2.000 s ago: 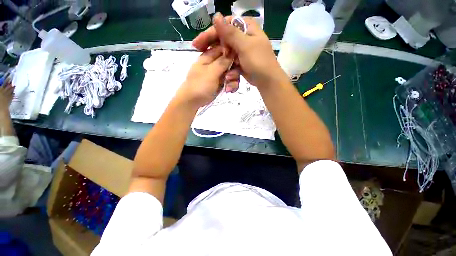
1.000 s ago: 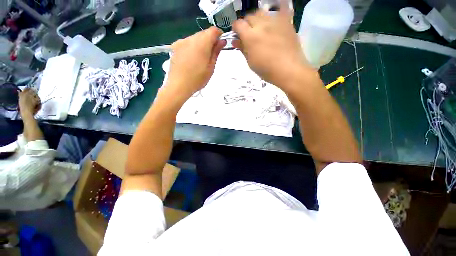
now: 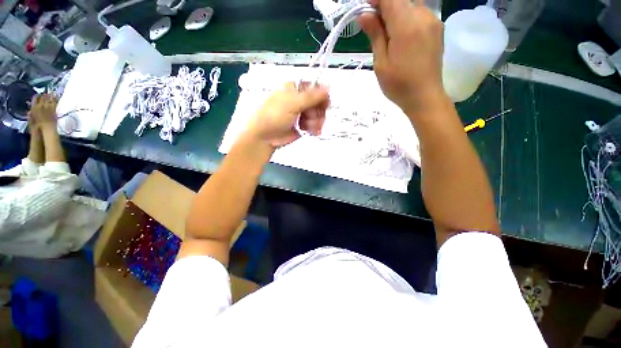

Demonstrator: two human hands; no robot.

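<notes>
A white cable (image 3: 331,42) is stretched in loose strands between my two hands above the white sheet. My left hand (image 3: 291,115) is closed on its lower end, over the left part of the sheet. My right hand (image 3: 408,51) is raised higher, beyond the sheet's far edge, and pinches the upper end of the cable. The white sheet (image 3: 327,160) lies on the green bench, with more thin cables (image 3: 385,155) loose on it. A tangled pile of white cable bundles (image 3: 169,102) lies left of the sheet.
A translucent bottle (image 3: 474,51) stands beyond my right forearm, with a yellow screwdriver (image 3: 475,125) nearer. Another bottle (image 3: 138,51) is at left. A clear bag with pale wires (image 3: 599,197) is at right. An open carton (image 3: 112,234) is below left. A neighbour's hands (image 3: 43,112) are far left.
My hands have moved apart, the right up and to the right, the left lower, with strands of cable now stretched between them. The view has shifted; the neighbour's hands are now together.
</notes>
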